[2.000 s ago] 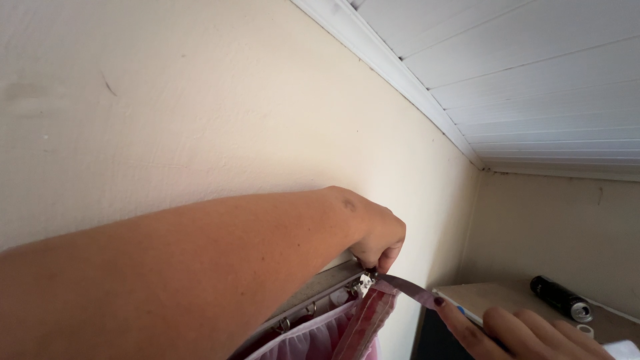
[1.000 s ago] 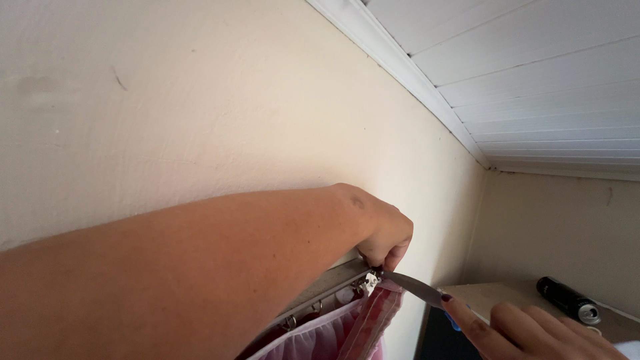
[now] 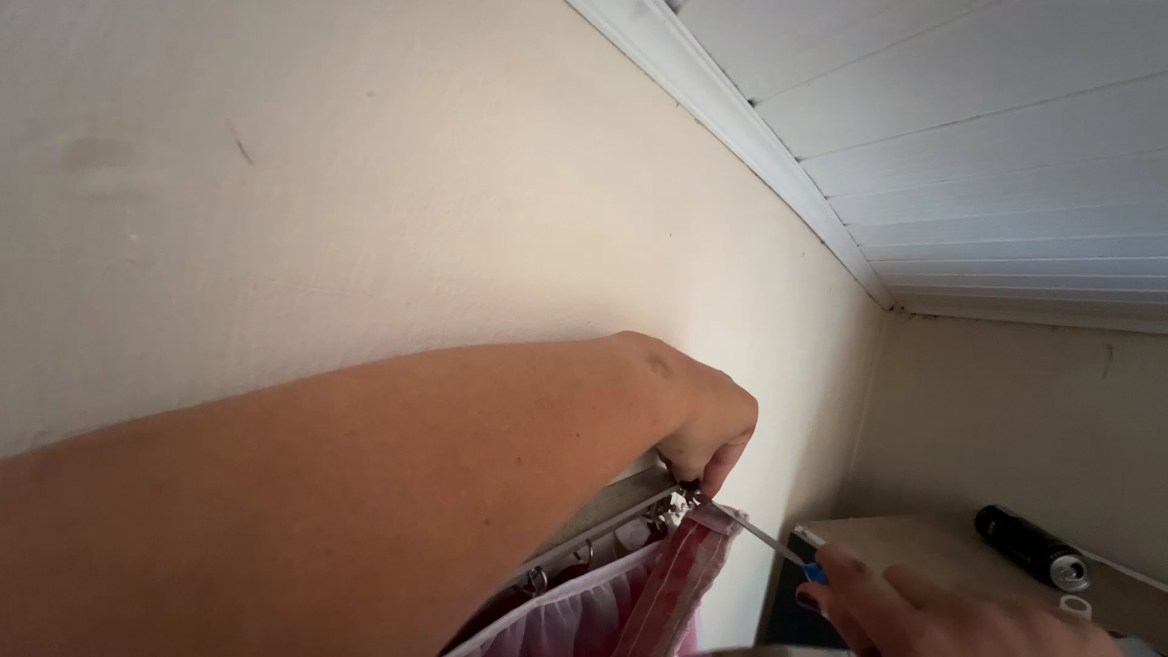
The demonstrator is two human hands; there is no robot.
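Observation:
My left hand (image 3: 716,420) bends down over the end of a curtain rail (image 3: 620,507) on the wall, its fingertips closed on a small part there that is mostly hidden. Metal hooks (image 3: 537,580) hang below the rail and carry a sheer pink curtain (image 3: 570,607). A red and pink hem band (image 3: 680,575) of the curtain hangs from the rail's end. At lower right my right hand (image 3: 949,611) holds a thin-bladed tool, apparently a table knife (image 3: 771,540), by its blue handle. The blade's tip reaches the rail's end beside my left fingertips.
A black drink can (image 3: 1031,547) lies on its side on a cabinet top (image 3: 894,538) at the right, with a pale ring-shaped item (image 3: 1076,606) near it. My left forearm crosses in front of the wall (image 3: 411,201). A sloped white panelled ceiling (image 3: 958,137) is above.
The blade, seen broad side on before, now shows as a narrow line, so it has turned in my right hand. My left hand stays at the rail's end.

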